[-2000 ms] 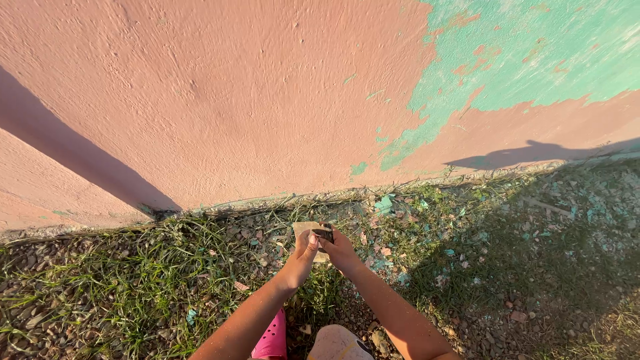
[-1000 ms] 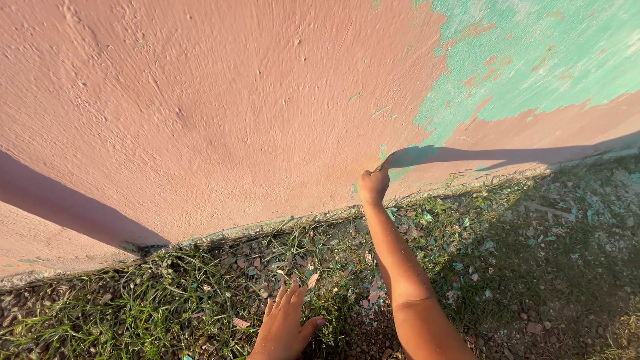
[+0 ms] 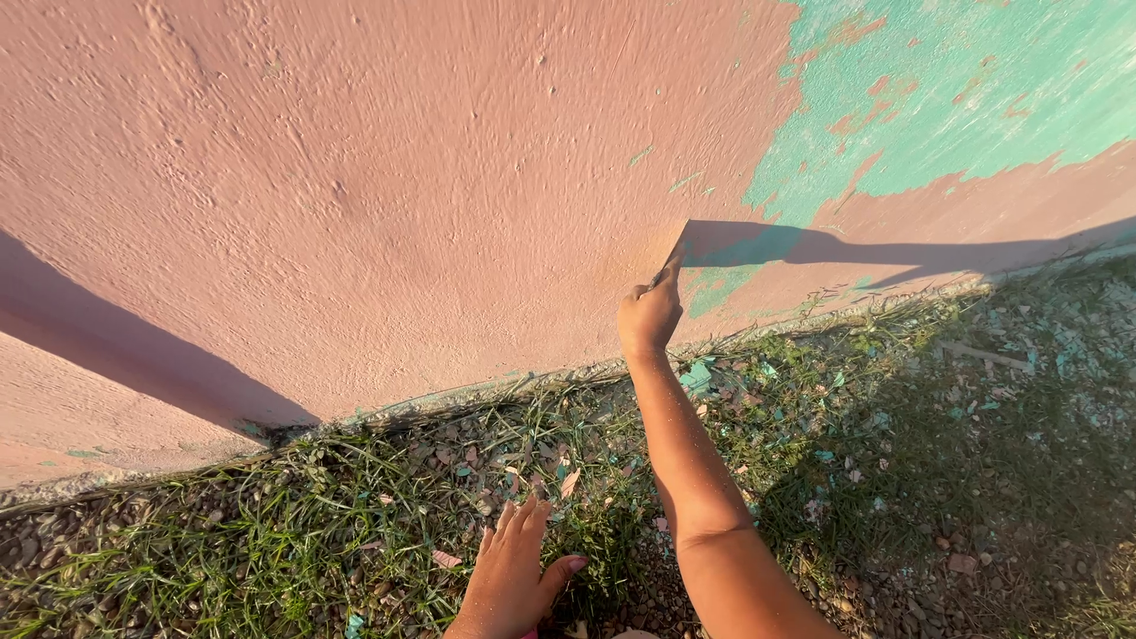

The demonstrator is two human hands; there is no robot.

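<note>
My right hand (image 3: 652, 312) grips a scraper (image 3: 676, 250) by its handle, seen nearly edge-on, with the blade at the pink painted wall (image 3: 399, 204). The blade is near the left border of a green patch (image 3: 941, 106) where pink paint is gone; smaller green spots lie below the tool. My left hand (image 3: 515, 564) holds nothing, fingers spread, palm down above the grass at the bottom. Fine specks cling to both arms.
Grass and pebbles (image 3: 266, 541) run along the wall's foot, with scattered green and pink paint flakes (image 3: 698, 377). At left a shaded wall edge (image 3: 142, 355) juts out. My arm's shadow falls rightward across the wall.
Two seconds ago both hands were together at the scraper, low over the grass. My right hand has since gone up to the wall with it, and my left hand has let go.
</note>
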